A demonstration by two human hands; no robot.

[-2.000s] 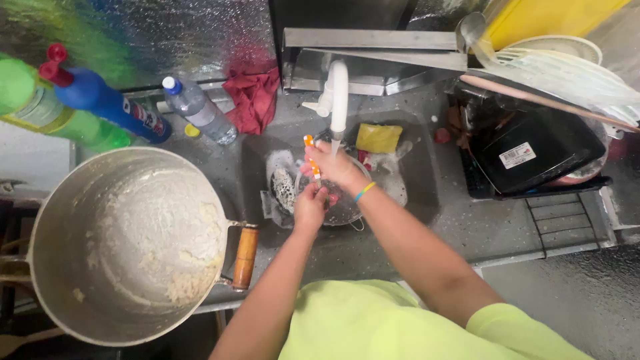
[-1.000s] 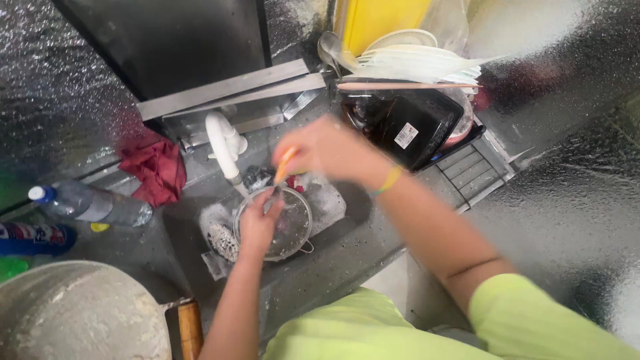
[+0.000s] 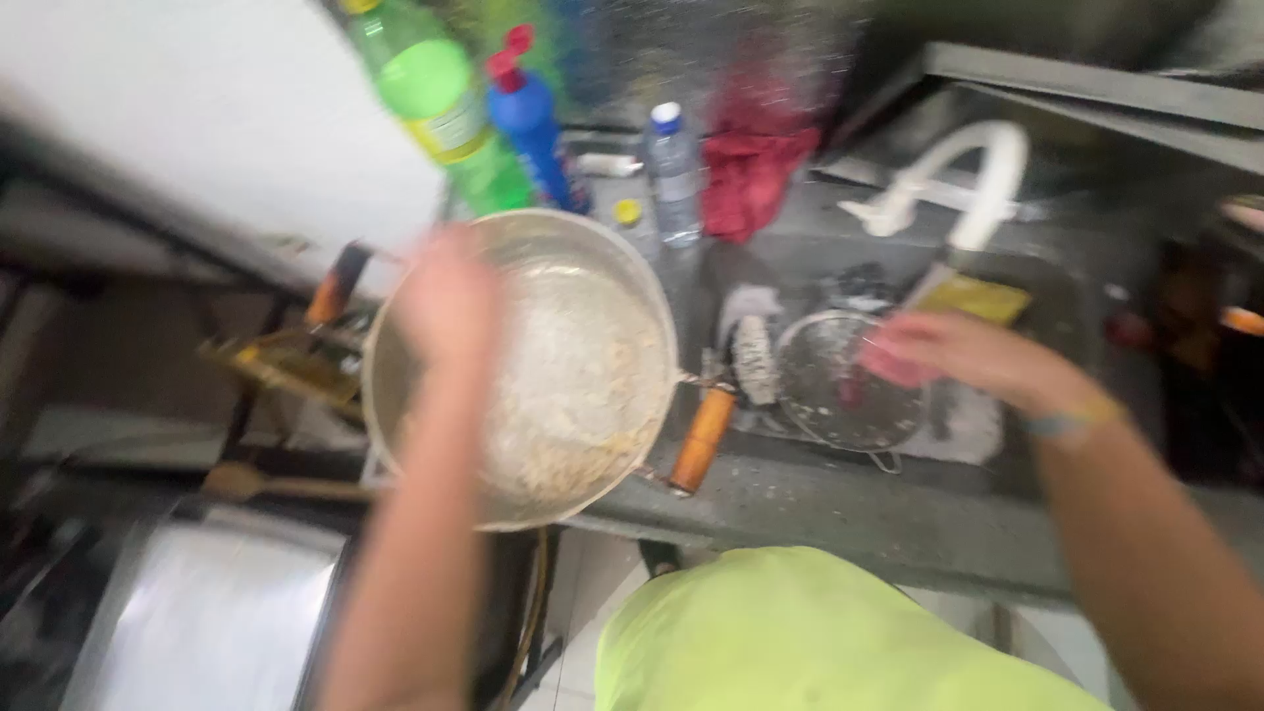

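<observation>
My left hand (image 3: 449, 291), strongly blurred, is over the left rim of a large metal pot (image 3: 583, 395) with pale residue inside and wooden handles; whether it grips anything is not clear. Above the right side of a round mesh strainer (image 3: 839, 415) in the sink is my right hand (image 3: 913, 348), blurred, its fingers toward the strainer. A yellow sponge (image 3: 978, 299) lies just behind that hand, near the white faucet (image 3: 992, 188). A whitish scrubber (image 3: 754, 360) rests left of the strainer.
Behind the pot stand a green bottle (image 3: 434, 89), a blue bottle (image 3: 528, 128) and a clear plastic bottle (image 3: 675, 183). A red cloth (image 3: 750, 183) lies beside them. A wooden spoon (image 3: 286, 484) and a dark-framed metal surface (image 3: 207, 602) are at lower left.
My left hand has left the sink and moved left to the pot. The orange-and-white item that was at my hands is no longer seen there. The view has swung left.
</observation>
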